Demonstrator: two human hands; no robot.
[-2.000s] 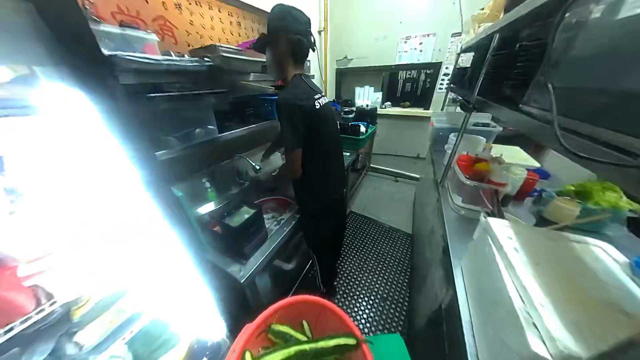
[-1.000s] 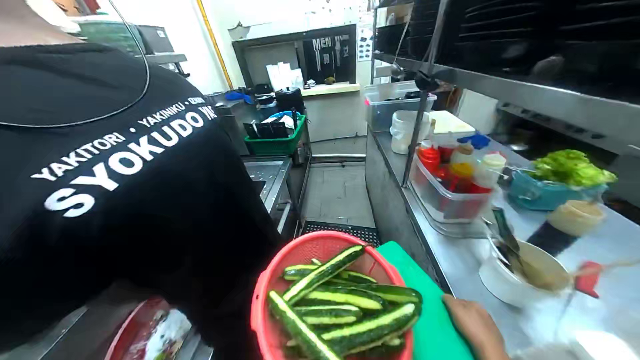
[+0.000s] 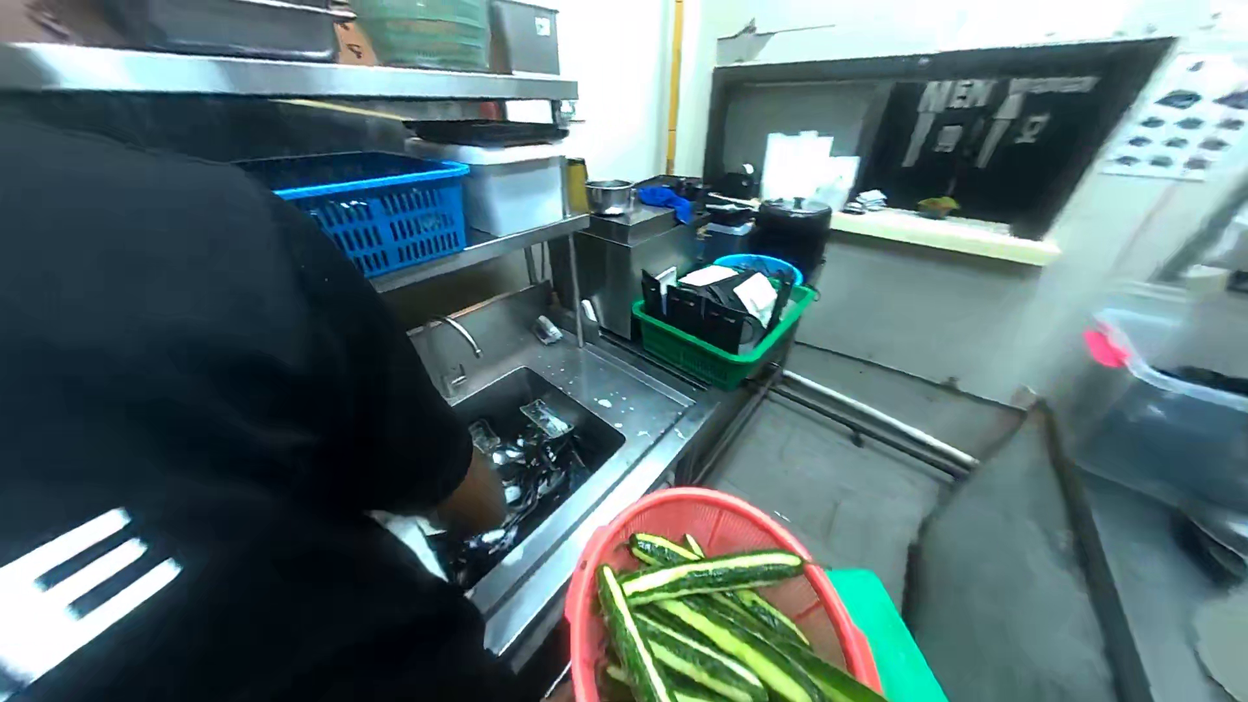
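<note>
A red plastic basket [image 3: 585,595] stands low in front of me, holding several cucumbers [image 3: 702,624] with strips of peel removed. Against its right side lies a green board [image 3: 882,624], partly behind the basket. Neither of my hands shows clearly; a small bit of skin at the bottom edge, left of the basket, is too little to tell whose it is. What holds the basket up is hidden.
A co-worker in a black shirt [image 3: 224,390] stands close on the left, an arm in the steel sink [image 3: 609,429] among dishes. Beyond are a green basket [image 3: 721,366], a blue basket [image 3: 409,210] on a shelf, and a clear bin [image 3: 1160,429] on the right counter.
The view has swung left and moved forward past the co-worker. A hand seen at the right of the green board one second ago is out of view. The basket of cucumbers stays before me.
</note>
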